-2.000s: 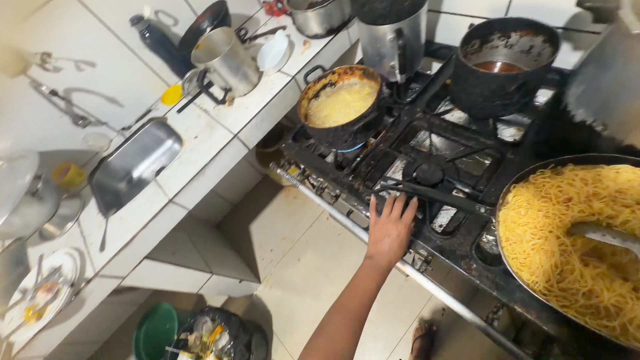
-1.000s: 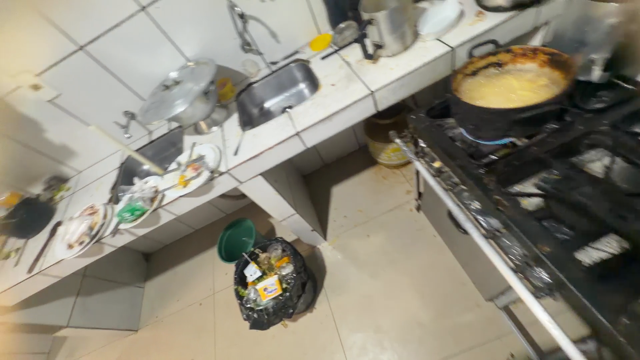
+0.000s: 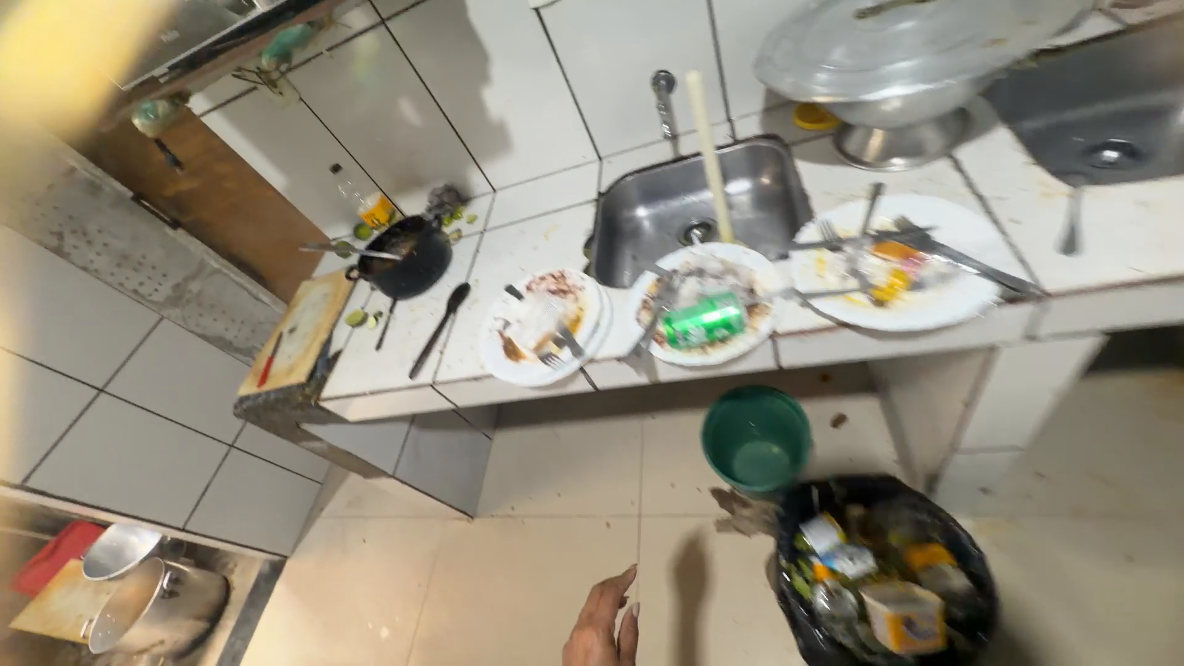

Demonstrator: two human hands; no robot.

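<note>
My left hand [image 3: 603, 622] is at the bottom middle, over the tiled floor, with nothing in it and the thumb apart from the fingers. My right hand is out of view. Nearest on the right stands a bin lined with a black bag [image 3: 888, 573], full of waste. Behind it is a green plastic bucket [image 3: 757, 439]. On the counter above are a white plate [image 3: 546, 328] with food scraps and a fork, a plate [image 3: 647, 338] with a green can [image 3: 705, 321] lying on it, and a larger plate [image 3: 925, 310] holding several pieces of cutlery and scraps.
The tiled counter holds a steel sink [image 3: 610, 231], a black pot [image 3: 412, 264], a dark spoon [image 3: 440, 328], a cutting board [image 3: 296, 328] with a red-handled knife and a lidded aluminium pot [image 3: 888, 55]. A large pot [image 3: 176, 601] stands low at left. A yellow blur covers the top left corner.
The view has swung far left, from the stove to the sink counter. My left hand, on the stove's front edge two seconds ago, is now over the floor. The stove is out of view.
</note>
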